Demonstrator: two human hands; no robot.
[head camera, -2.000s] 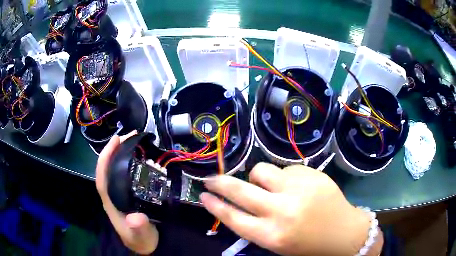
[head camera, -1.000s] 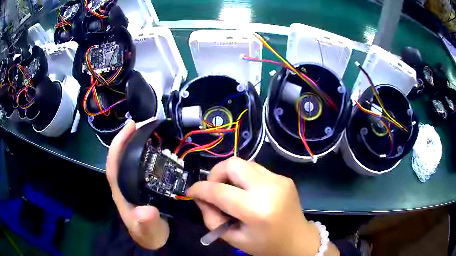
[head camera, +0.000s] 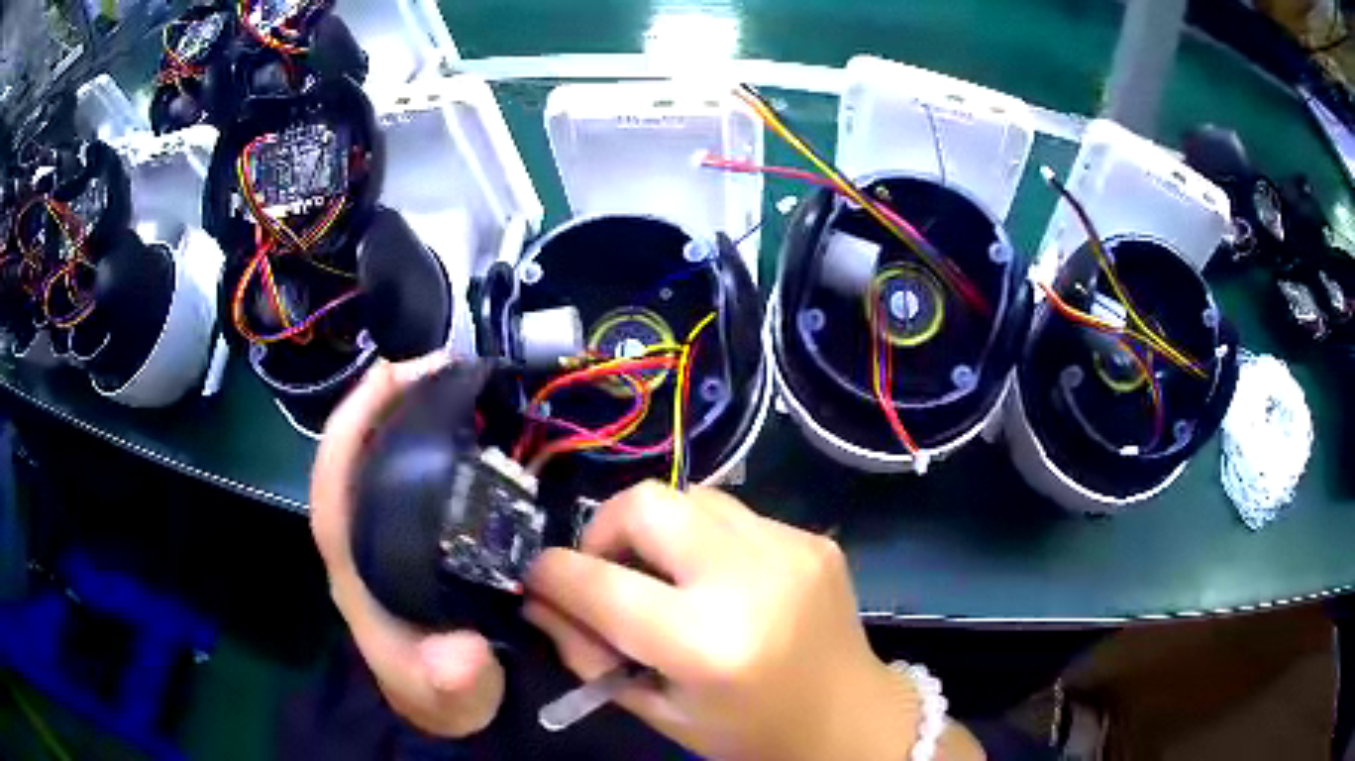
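My left hand (head camera: 364, 558) holds a black camera head (head camera: 401, 498) from its left side. A circuit board (head camera: 498, 523) shows in its opening. My right hand (head camera: 713, 602) has its thumb and fingertips at the board's lower right edge, pinching something there that they hide, and also holds a slim metal tool, perhaps tweezers (head camera: 587, 699), pointing down left out of the fist. Red, orange and yellow leads (head camera: 617, 379) run from the board to the open white and black housing (head camera: 647, 268) behind it.
Two more open housings, one in the middle (head camera: 907, 372) and one further right (head camera: 1122, 387), hold loose leads. Joined camera units (head camera: 297, 171) stand at left. A white tangled heap (head camera: 1266, 439) and black camera heads (head camera: 1278, 223) lie at right. The bench's front edge (head camera: 1011, 613) curves below.
My right hand has moved left from in front of the housing to the board's edge, and the metal tool now shows below the fist. The camera head has turned, showing more of its outer shell.
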